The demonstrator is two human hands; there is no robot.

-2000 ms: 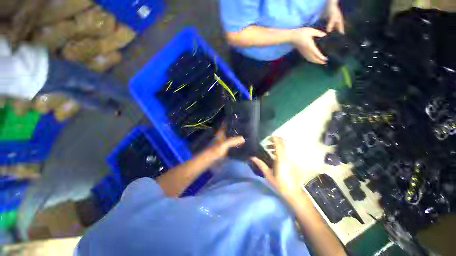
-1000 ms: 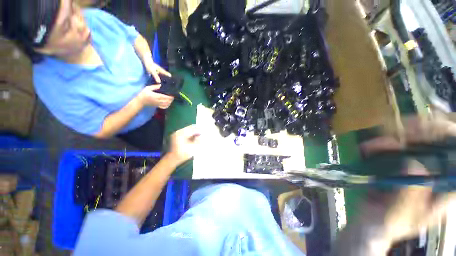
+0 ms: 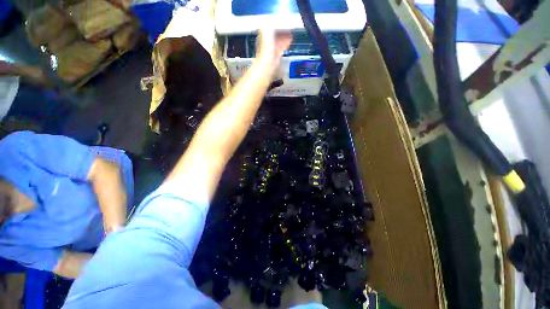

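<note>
My left arm reaches forward over the parts pile, and my left hand (image 3: pixel 274 47) is at the front of the white automatic screw feeder (image 3: pixel 295 89). The fingers are at the lower edge of its lid (image 3: pixel 289 23), which has a blue panel. A gap shows below the lid with dark mechanism inside. The fingertips are unclear, so I cannot tell whether they grip the lid. A thick black feed hose (image 3: pixel 318 36) runs down across the feeder. My right hand is not distinguishable; only a small pale patch shows at the bottom edge.
Black socket inserts (image 3: pixel 313 235) are heaped below the feeder, some with brass-coloured strips. A kraft sack (image 3: pixel 158 90) stands left of the feeder and a cardboard divider (image 3: pixel 392 199) edges the right. A coworker in light blue (image 3: pixel 54 193) is at the left. Another black hose (image 3: pixel 449 78) hangs at the right.
The view has moved forward to the feeder. My left hand has gone from the cream board to the feeder. My right hand and the blurred driver have left the view.
</note>
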